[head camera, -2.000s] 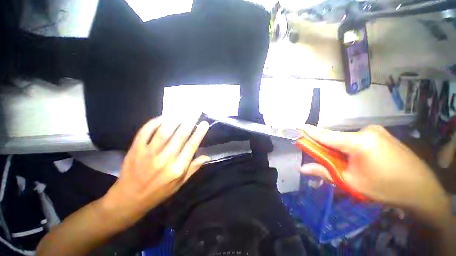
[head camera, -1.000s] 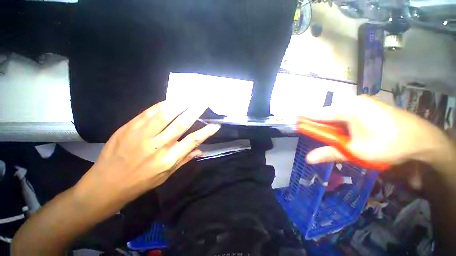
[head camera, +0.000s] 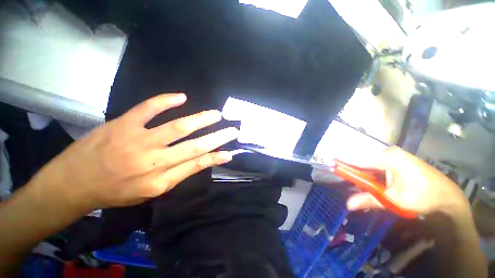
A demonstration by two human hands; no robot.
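A large black garment panel (head camera: pixel 184 59) lies over the table edge. A white rectangular patch (head camera: pixel 271 126) lies on it. My left hand (head camera: pixel 157 152) lies on the panel with its fingers spread; the fingertips touch the patch's left end. My right hand (head camera: pixel 412 182) holds the scissors (head camera: pixel 369 182) by their orange-red handles. The silver blades point left along the patch's lower edge, their tips close to my left fingertips. The blades look nearly closed, but glare blurs them.
A white sewing machine (head camera: pixel 456 49) stands at the upper right, a dark phone-like rectangle (head camera: pixel 417 120) below it. A blue basket (head camera: pixel 320 222) with scraps is below the table at the right. More blue plastic (head camera: pixel 127 252) and a red thing (head camera: pixel 92 270) show at the lower left.
The view has turned, and the panel and patch now appear tilted. My left hand's fingers are spread wider. My right hand still holds the scissors along the patch's lower edge.
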